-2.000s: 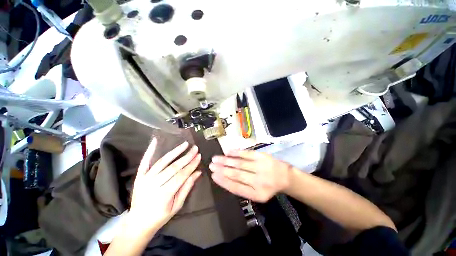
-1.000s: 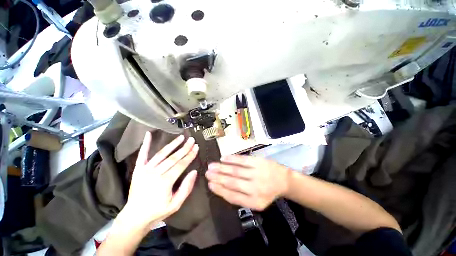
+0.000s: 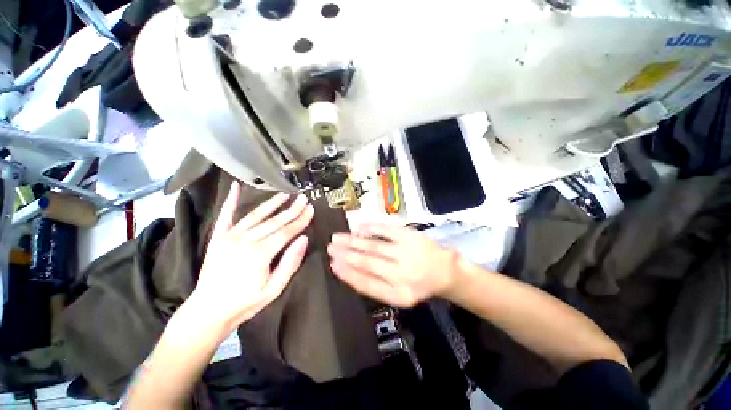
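Observation:
My left hand (image 3: 255,250) lies flat with fingers spread on the brown-grey garment (image 3: 144,320), just left of the presser foot (image 3: 321,174). My right hand (image 3: 393,260) lies palm down, fingers together, on the right edge of the smooth folded band (image 3: 329,296). The band runs from the presser foot towards my lap. The brass-coloured guide (image 3: 343,194) sits beside the foot, above my right fingertips. The white sewing machine head (image 3: 449,64) stands over the work. The needle tip cannot be made out.
Snips with orange-yellow handles (image 3: 389,188) and a black phone (image 3: 445,166) lie right of the foot. Silver guide parts (image 3: 390,332) are below my right hand. A garment heap (image 3: 617,248) is at the right. A brown spool (image 3: 70,210) and black roll (image 3: 53,250) are at the left.
The band and garment have fed towards the foot, and the lower fabric lies differently. Both hands have moved slightly up, the left also outward. The view has shifted slightly.

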